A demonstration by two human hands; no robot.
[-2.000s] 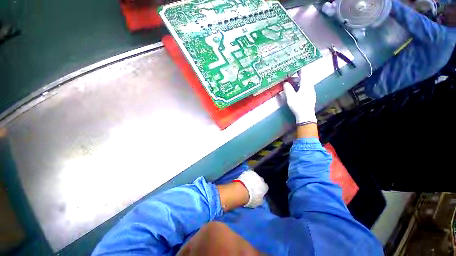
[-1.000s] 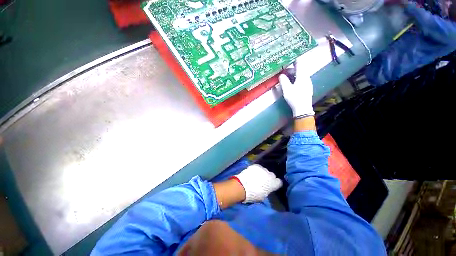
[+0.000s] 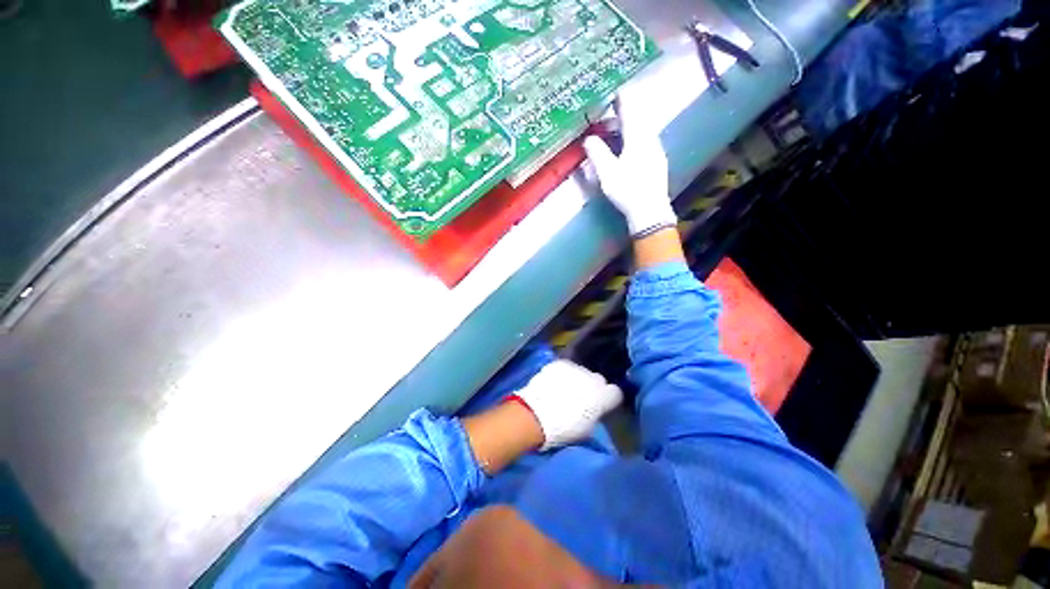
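The green circuit board [image 3: 443, 98] lies solder side up, over a red foam pad [image 3: 466, 247] on the metal-topped bench. My right hand [image 3: 636, 178], in a white glove, is at the board's near edge. A small dark thing shows between its thumb and fingers; I cannot tell what it is or whether the fingers grip it. My left hand [image 3: 567, 403], in a white glove with a red cuff edge, is curled near my lap, away from the board, with nothing seen in it. Side cutters [image 3: 720, 53] lie right of the board, handles apart.
The metal plate [image 3: 196, 311] covers the bench left of the board. Another red pad [image 3: 190, 44] is at the upper left. A white cable [image 3: 783, 35] runs at the upper right. A black bin [image 3: 835, 385] with a red pad [image 3: 760, 334] stands right of my right arm.
The view has shifted, so the board, pad and cutters appear further left and higher. The fan has left the picture. My right hand stays at the board's near edge; my left hand stays curled.
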